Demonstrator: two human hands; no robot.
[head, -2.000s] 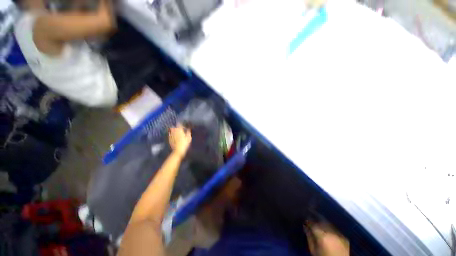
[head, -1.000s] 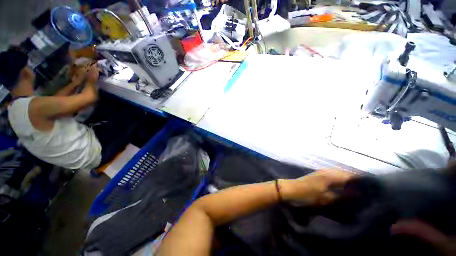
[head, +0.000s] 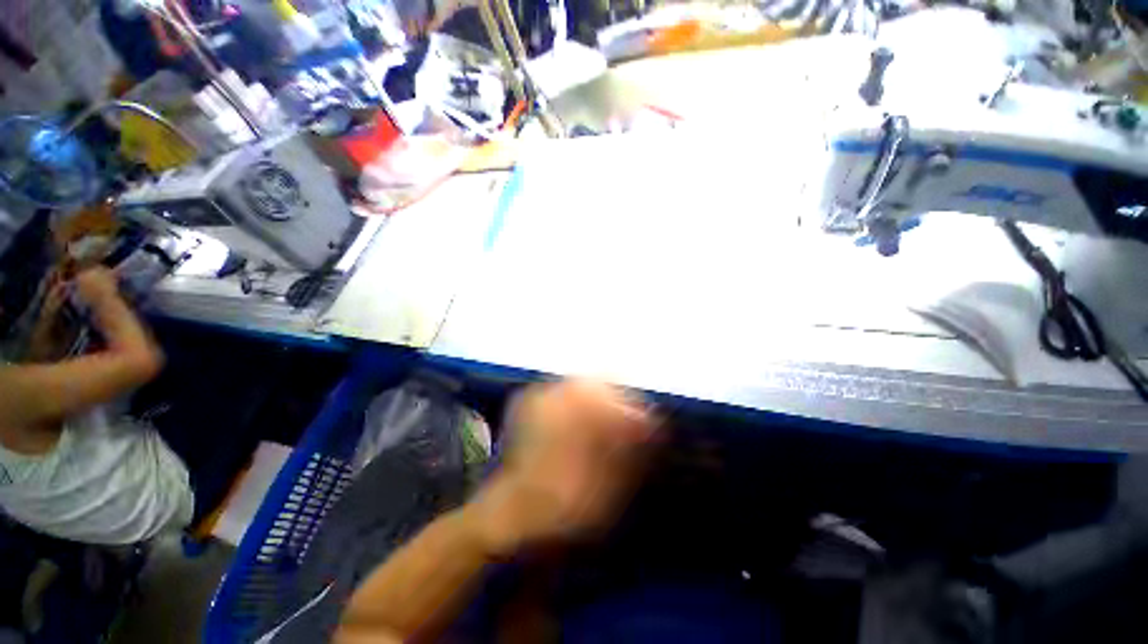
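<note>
My left hand is blurred, in front of the table's front edge at the middle of the view. Its fingers are bent, and I cannot tell if it holds anything. My right hand cannot be made out. Dark cloth lies low at the right, below the table, dim and partly cut off by the picture's edge. The white sewing machine with a blue band stands on the table at the right. No cloth shows under its needle. A pale curved stack of cut pieces lies on the table right of the needle.
Black-handled scissors lie at the right of the table. A blue slatted basket with dark grey cloth stands below the table at the left. A person sits at another machine at far left. The ruled table edge runs across.
The view has swung right. My left hand has come away from the dark cloth it was on at the right. That cloth now sits lower, and the scissors and pale stack show.
</note>
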